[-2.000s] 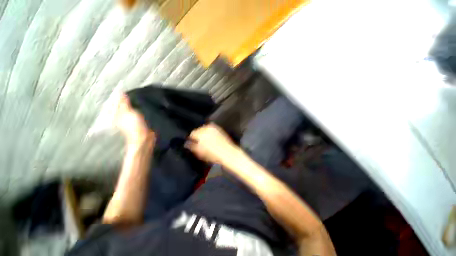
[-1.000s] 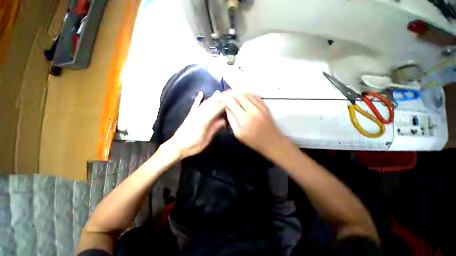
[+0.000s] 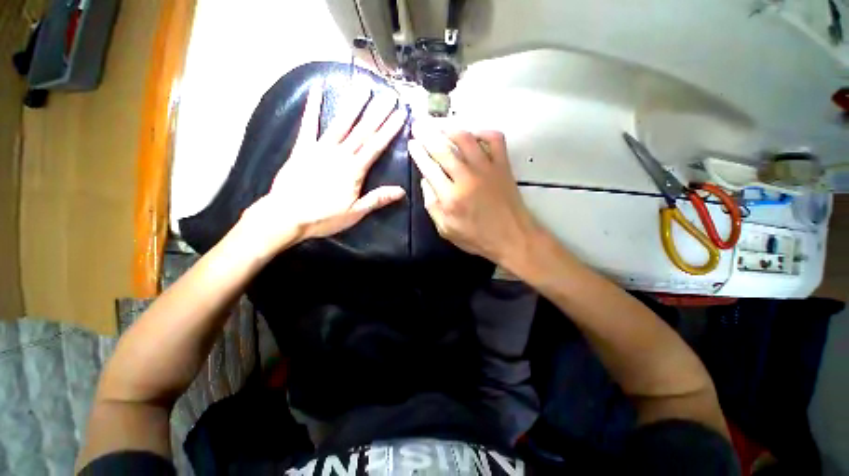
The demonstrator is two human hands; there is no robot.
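A shiny black cover panel [image 3: 247, 158] lies on the white machine bed and hangs over its front edge toward my lap. A straight seam [image 3: 410, 218] runs down it between my hands. My left hand [image 3: 335, 167] lies flat on the panel with fingers spread. My right hand [image 3: 470, 191] has its fingers bent on the panel's right edge beside the seam; its fingertips are near the presser foot [image 3: 410, 88]. The sewing machine head [image 3: 433, 56] stands above the panel's far end. Whether the panel is under the foot is hard to tell in the glare.
Scissors [image 3: 684, 204] with orange-red and yellow handles lie right of the bed. A control panel [image 3: 769, 251] is at the right table edge, with small round items behind it. Cardboard [image 3: 79, 186] with orange tape, a grey tool tray [image 3: 74, 46] and a grey quilted sheet [image 3: 56, 400] are at left.
The panel is spread wider on the bed and nearer the needle. My left hand has opened flat on it. My hands, together at the seam a second ago, are now apart on either side.
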